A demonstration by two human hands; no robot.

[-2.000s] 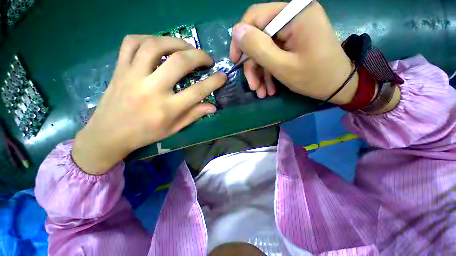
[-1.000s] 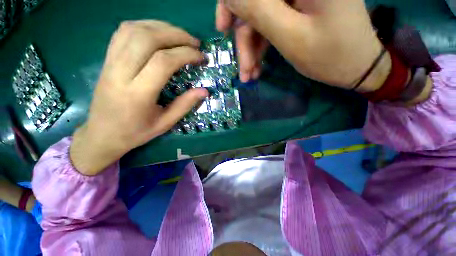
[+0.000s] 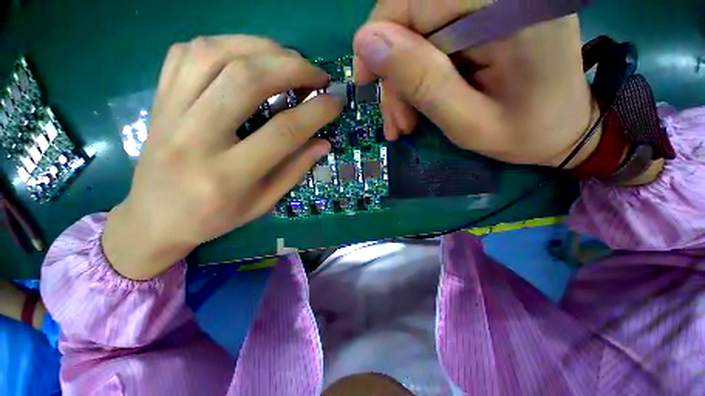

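Observation:
A green PCB panel (image 3: 348,170) with rows of silvery rectangles lies on the mat in front of me. My left hand (image 3: 224,147) lies over its left part, thumb and fingertips on the boards. My right hand (image 3: 471,85) is over its upper right corner and holds the tweezers (image 3: 506,25), whose broad grey-purple end points up and right. The tweezer tip is hidden by my right fingers. A dark flat sheet (image 3: 441,176) lies against the right side of the panel, below my right hand.
Another PCB panel (image 3: 39,139) lies at the left on the green mat (image 3: 124,46). A shiny clear film patch (image 3: 133,133) is left of my left hand. Dark reddish-handled pliers or cutters (image 3: 19,223) lie at the left edge. A coworker's blue sleeve (image 3: 31,348) shows at lower left.
Since two seconds ago my right hand has moved right and away from the dark sheet onto the panel's upper right. My left hand stays on the panel. The coworker's arm has come into view.

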